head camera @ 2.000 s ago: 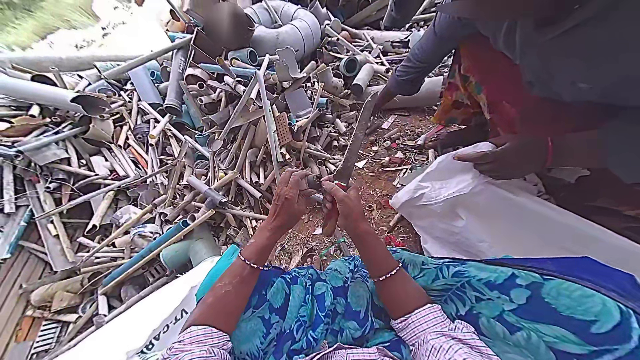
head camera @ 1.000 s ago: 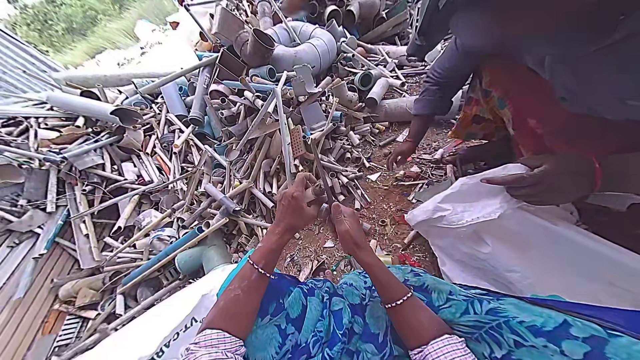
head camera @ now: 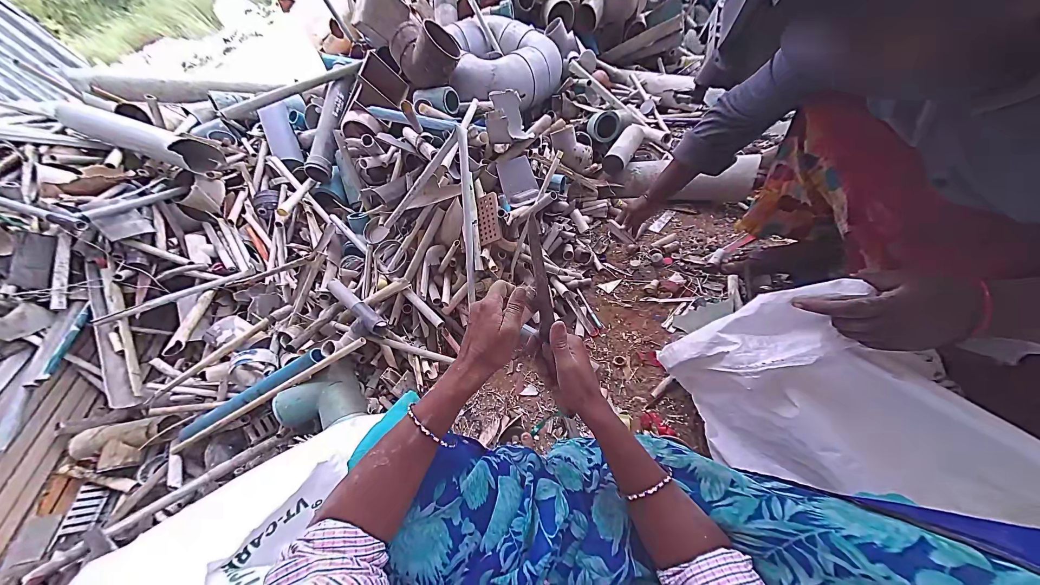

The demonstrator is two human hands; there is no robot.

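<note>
My right hand (head camera: 573,370) is closed round the lower end of a long dark blade (head camera: 539,272), which points up and away from me. Close by on its left, my left hand (head camera: 493,329) is curled with thumb and fingers together at a small pale piece that I cannot make out. A long pale plastic strip (head camera: 469,199) rises just beyond the left hand, inside a heap of plastic pipe scraps (head camera: 422,236). Both hands are held above my lap, over a blue floral cloth (head camera: 536,512).
At the right a co-worker reaches a hand (head camera: 640,213) to the littered ground; the other rests on a white sack (head camera: 756,357). Another white sack (head camera: 317,463) lies at my lower left. A thick grey bent pipe (head camera: 520,61) and a green pipe elbow (head camera: 321,398) lie in the heap.
The blade leaned up to the right two seconds ago and now stands nearly upright in my view. The co-worker's far hand has moved down to the ground.
</note>
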